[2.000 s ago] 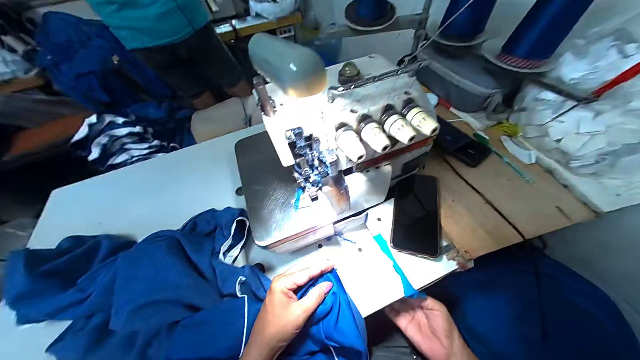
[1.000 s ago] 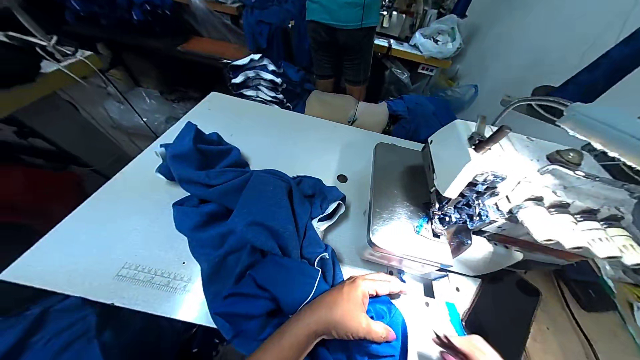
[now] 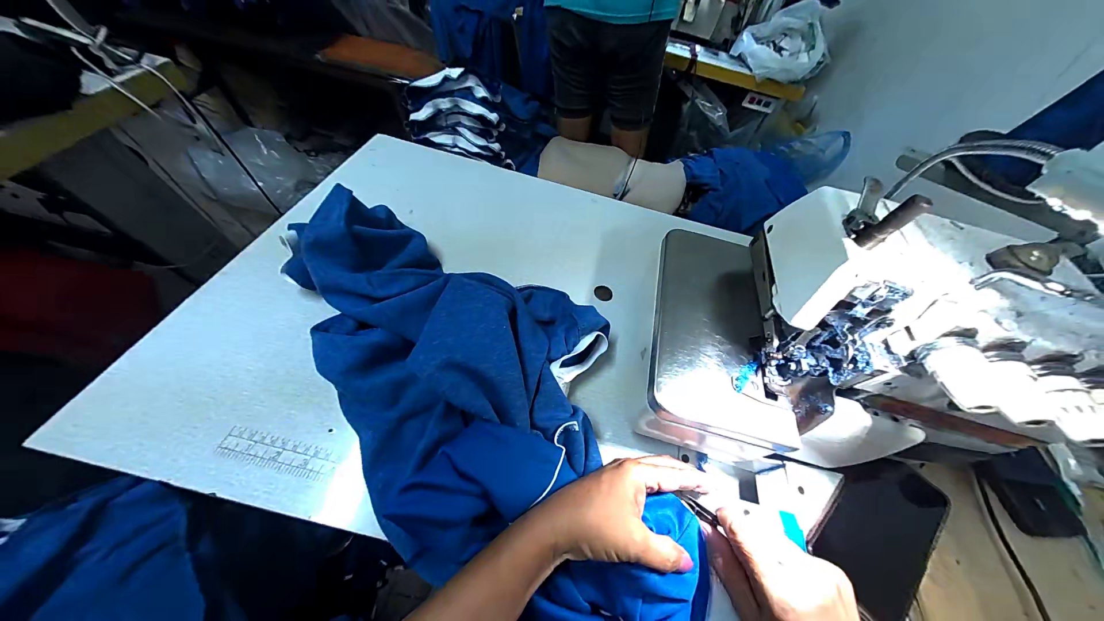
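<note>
A blue garment with white edging lies rumpled over the white table and reaches its front edge. My left hand grips the bunched near end of the cloth, thumb on top. Close on its right, my right hand holds a small dark pointed metal tool, its tip at the cloth by my left fingers; its exact kind is not clear. A bright blue strip lies beside my right hand. Behind both hands stands an overlock sewing machine, its metal plate lit brightly, with blue threads near the needle area.
A smartphone lies right of my right hand, with a dark object beyond it. The white table bears a printed ruler scale. A person stands behind the table, near striped cloth and a plastic bag.
The view has swung left. My right hand has come up to the cloth beside my left hand, and the dark tool now shows in it. My left hand still holds the garment.
</note>
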